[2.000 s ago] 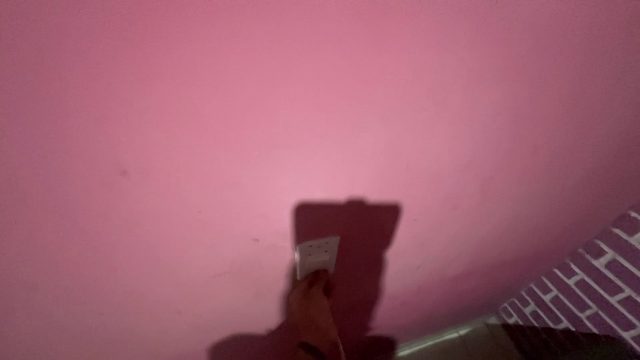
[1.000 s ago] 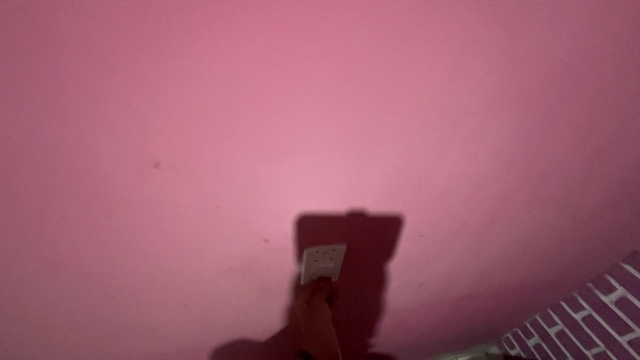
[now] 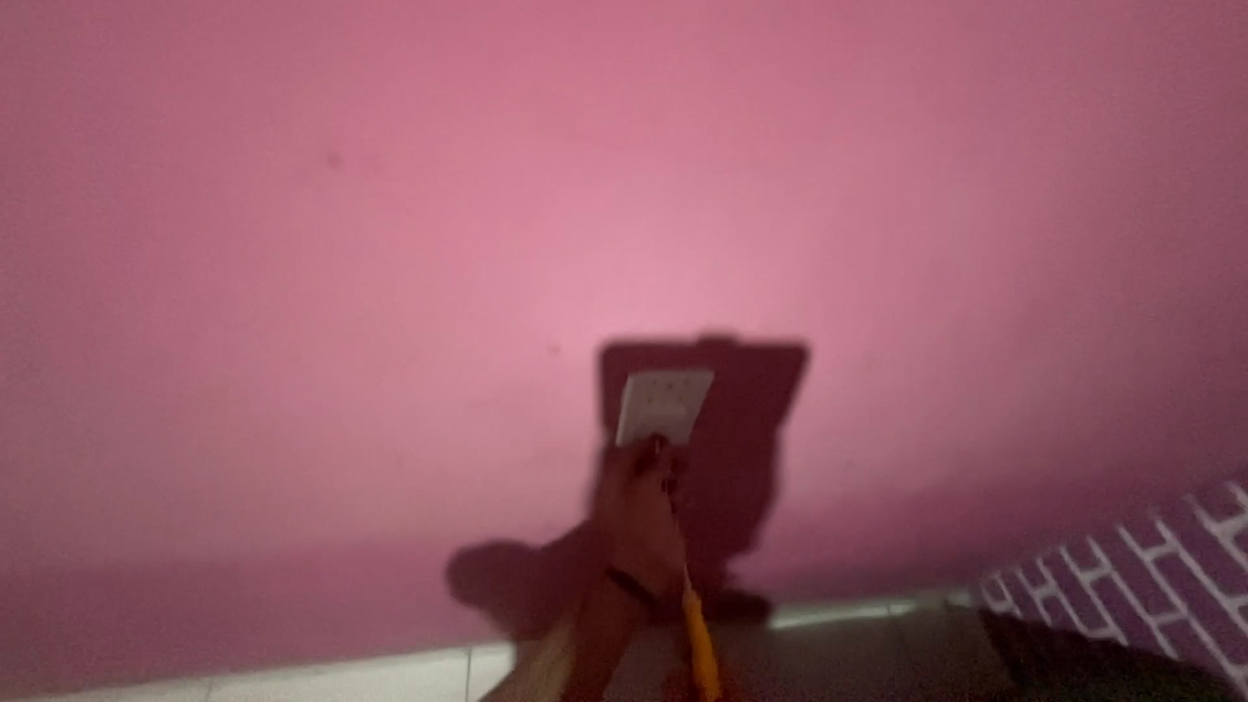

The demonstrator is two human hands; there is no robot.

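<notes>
A white electrical socket plate [image 3: 668, 405] is on the pink wall, tilted in view and inside a dark shadow. My left hand [image 3: 643, 502], with a dark band at the wrist, reaches up from the bottom; its bunched fingers are at the plate's lower edge. Shadow hides whether they grip it. A yellow-orange handle [image 3: 700, 643] of a slim tool, likely a screwdriver, rises at the bottom, its thin shaft running up beside my left hand towards the plate. The tool's tip is hidden. Around the handle, a dim part of my right hand [image 3: 680, 671] shows at the bottom edge.
The pink wall [image 3: 390, 244] fills most of the view. Pale floor tiles [image 3: 370, 680] meet it along the bottom. On the lower right is a purple surface with a white brick pattern [image 3: 1150, 575], with a dark shadow below.
The yellow-orange handled tool has come into view at the bottom. My left hand stays at the plate's lower edge. The view has shifted, showing more floor.
</notes>
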